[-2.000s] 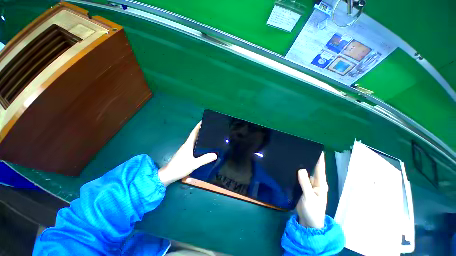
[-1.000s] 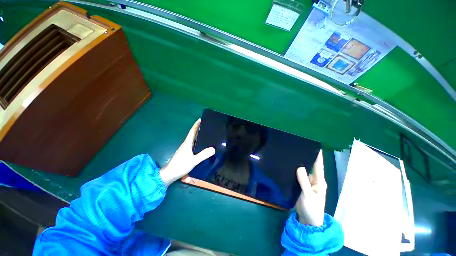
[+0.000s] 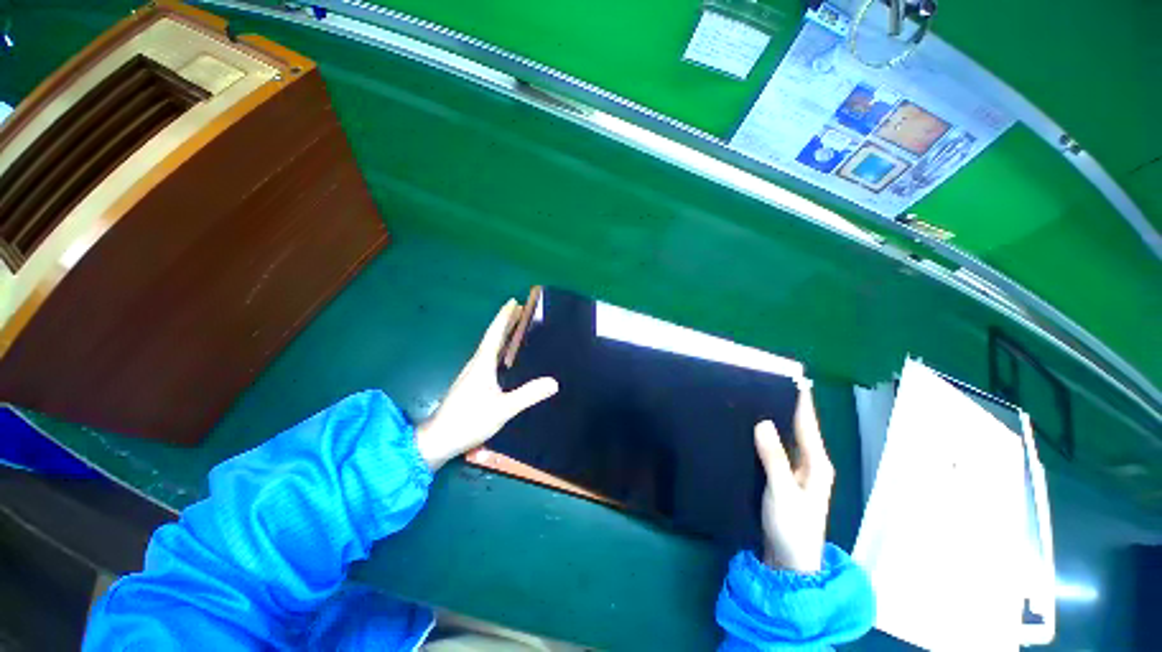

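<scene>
A glossy black screen panel (image 3: 637, 420) lies over a wooden frame (image 3: 542, 476) on the bench. The frame's orange-brown edge shows along the near side and at the upper left corner. A white strip shows along the panel's far edge. My left hand (image 3: 491, 395) holds the left side, thumb on the black face. My right hand (image 3: 795, 490) holds the right side, thumb on the face and fingers along the edge. The frame's inside is hidden under the panel.
A tall stack of wooden frames (image 3: 191, 268) stands at the left. White separator sheets (image 3: 949, 503) top a panel stack at the right. A thin black inner frame (image 3: 1061, 415) lies beyond it. An instruction sheet (image 3: 874, 127) and label card (image 3: 726, 43) hang on the green back board.
The panel has tilted or shifted slightly; a white strip at its far edge and more wood at the upper left now show. The reflection has faded. The black inner frame has moved left.
</scene>
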